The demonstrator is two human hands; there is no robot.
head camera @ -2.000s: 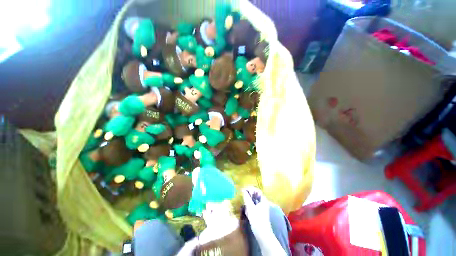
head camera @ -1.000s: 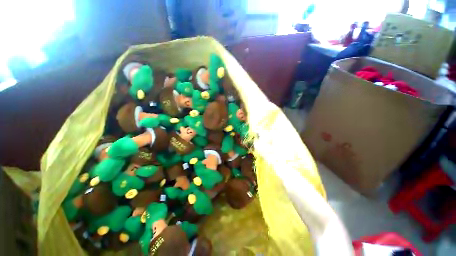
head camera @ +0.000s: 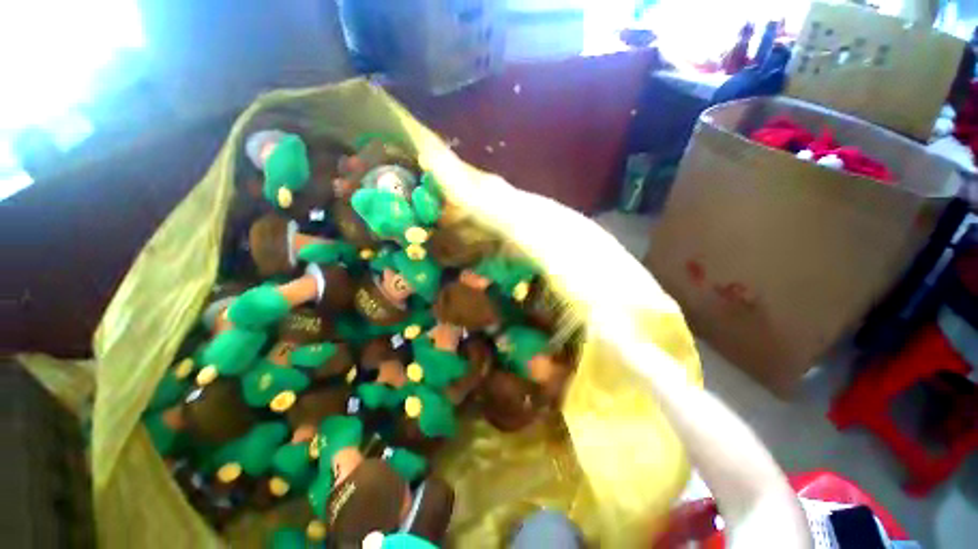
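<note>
A large yellow woven sack [head camera: 161, 290] stands open in front of me, full of plush toys with green tops, pale trunks and brown pots. One toy [head camera: 388, 204] lies near the back of the pile, green top towards me. Another toy [head camera: 370, 499] lies at the front with its brown pot showing. My right forearm reaches up from the lower right; my right hand [head camera: 603, 320] is overexposed and blends with the sack's right rim, so its fingers cannot be made out. My left hand is out of view. A green top with a pale knob [head camera: 372, 539] shows at the bottom edge.
A tall brown carton [head camera: 794, 268] with red items stands at the right, another carton [head camera: 874, 64] behind it. A red stool [head camera: 912, 407] is at the far right. A red surface [head camera: 831, 491] at lower right holds paper and a black rectangle [head camera: 858, 528].
The toy in my lap has left view since the oldest frame. Toys at the back and right of the pile lie differently. My right arm is now stretched further along the sack's right side.
</note>
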